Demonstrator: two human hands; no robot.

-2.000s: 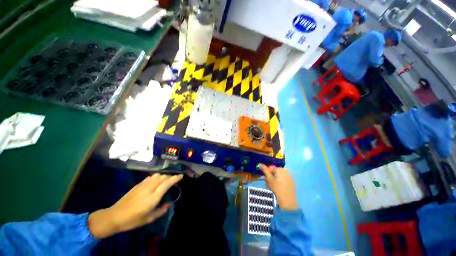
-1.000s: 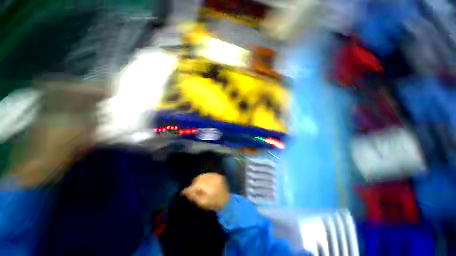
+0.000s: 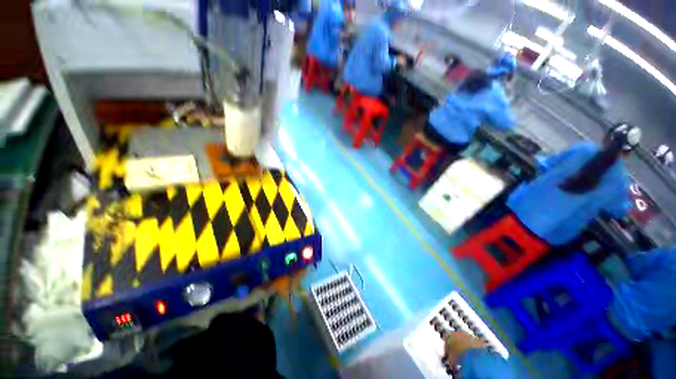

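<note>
My right hand (image 3: 461,346) is small and blurred at the bottom right, its fingers down at the dark parts in a white parts tray (image 3: 480,326). Whether it grips a part cannot be told. My left hand is out of the picture. In the press, the pale cylindrical press head (image 3: 242,129) is down over the orange-brown fixture (image 3: 219,161) and hides its recess. The metal base plate (image 3: 167,141) carries a pale rectangular sheet (image 3: 161,171) beside the fixture.
The striped press bed (image 3: 200,222) has a blue control panel (image 3: 237,285) with red and green lights. A second parts tray (image 3: 343,311) stands left of my hand. Crumpled white material (image 3: 55,289) lies left of the press. People, red stools (image 3: 504,248) and a blue stool (image 3: 552,300) are at right.
The view has turned right. The plate and fixture have moved back under the press head. My right hand has gone from the panel to the tray at right; my left hand has left the picture.
</note>
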